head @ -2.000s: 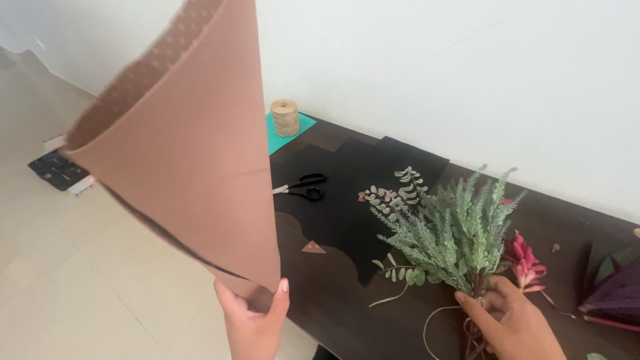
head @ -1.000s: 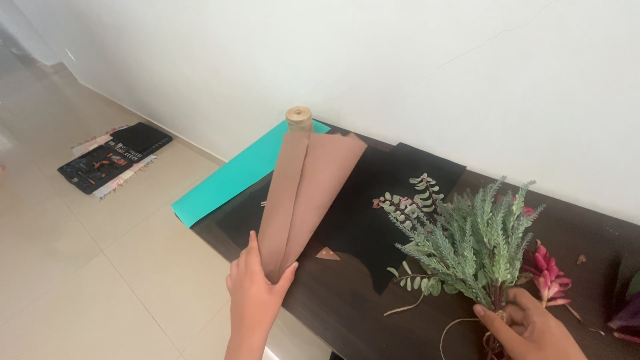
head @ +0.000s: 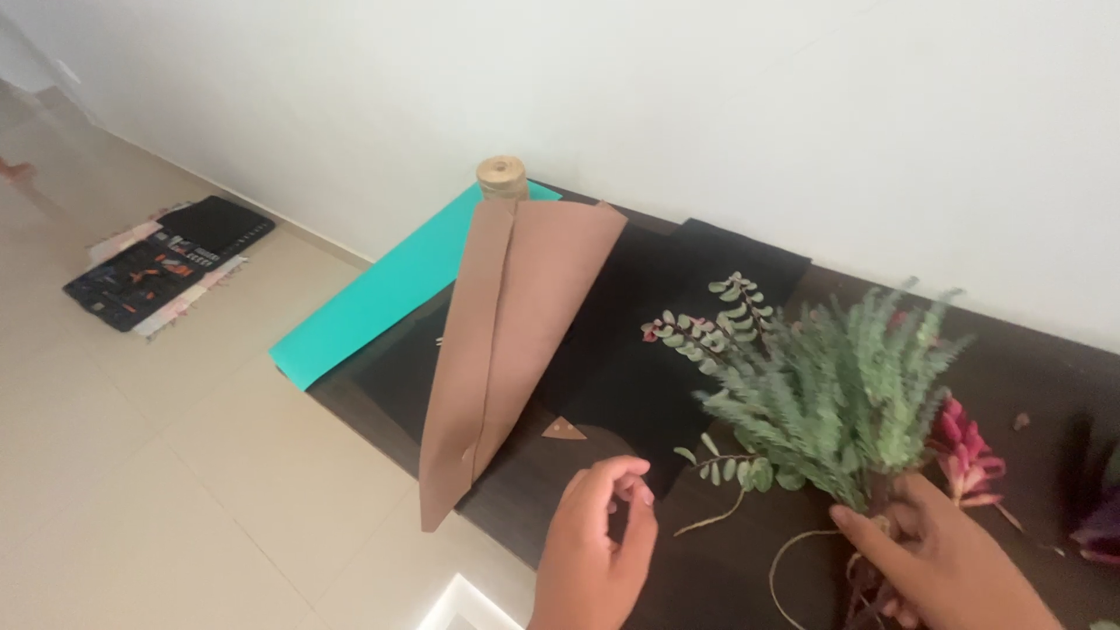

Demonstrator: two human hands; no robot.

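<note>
My right hand (head: 936, 551) grips the tied stems of a bouquet of green foliage (head: 840, 394), from which a loose end of twine (head: 779, 560) loops down. My left hand (head: 604, 542) holds nothing; its fingers are curled but apart, left of the bouquet. Beyond it, a pinkish-brown paper cone (head: 516, 341) lies on the dark table, its narrow end jutting over the near edge. Beside the cone is a small brown paper triangle (head: 564, 429). A pink flower (head: 967, 455) lies at the right of the bouquet.
A twine spool (head: 502, 179) stands behind the cone by the wall. Turquoise paper (head: 385, 289) overhangs the table's left edge, and black sheets (head: 639, 324) lie on the dark table (head: 1041, 350). A dark printed item (head: 166, 262) lies on cloth on the tiled floor.
The brown cone, held up by my left hand two seconds ago, now rests on the table. My left hand has let it go and moved right, toward the bouquet.
</note>
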